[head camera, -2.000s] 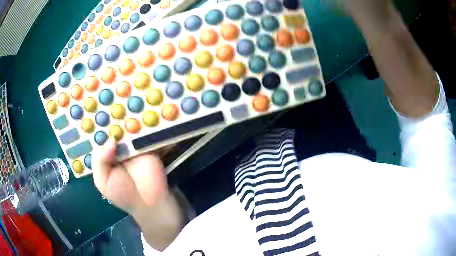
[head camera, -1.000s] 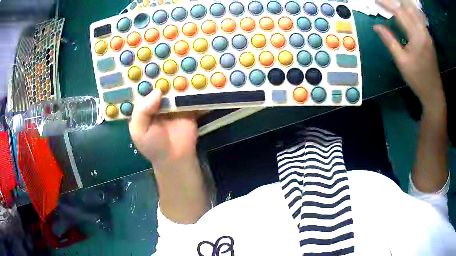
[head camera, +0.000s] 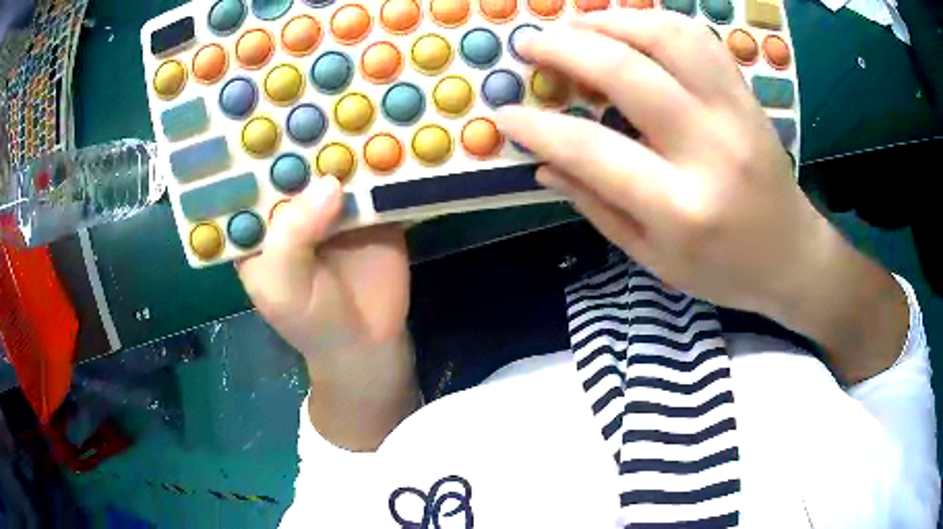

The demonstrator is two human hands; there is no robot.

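A cream keyboard-shaped panel (head camera: 455, 191) with rows of orange, yellow, teal, blue-grey and black domes is held up in front of me, its top edge cut off by the frame. My left hand (head camera: 326, 269) grips its lower left edge, thumb on the front face and the other fingers behind. My right hand (head camera: 672, 155) is over the right half of the panel, fingers spread and fingertips at the domes, covering several of them. Whether it holds a wipe cannot be seen.
A clear ribbed plastic bottle (head camera: 88, 188) lies at the left, beside the panel. Stacked panels (head camera: 39, 83) stand behind it at the far left. A bright red object (head camera: 39, 320) is at the left edge. White crumpled sheets (head camera: 874, 12) lie at the top right.
My right hand has come from the upper right onto the front of the panel. The panel, still in my left hand, sits slightly further left and higher in view than a second ago.
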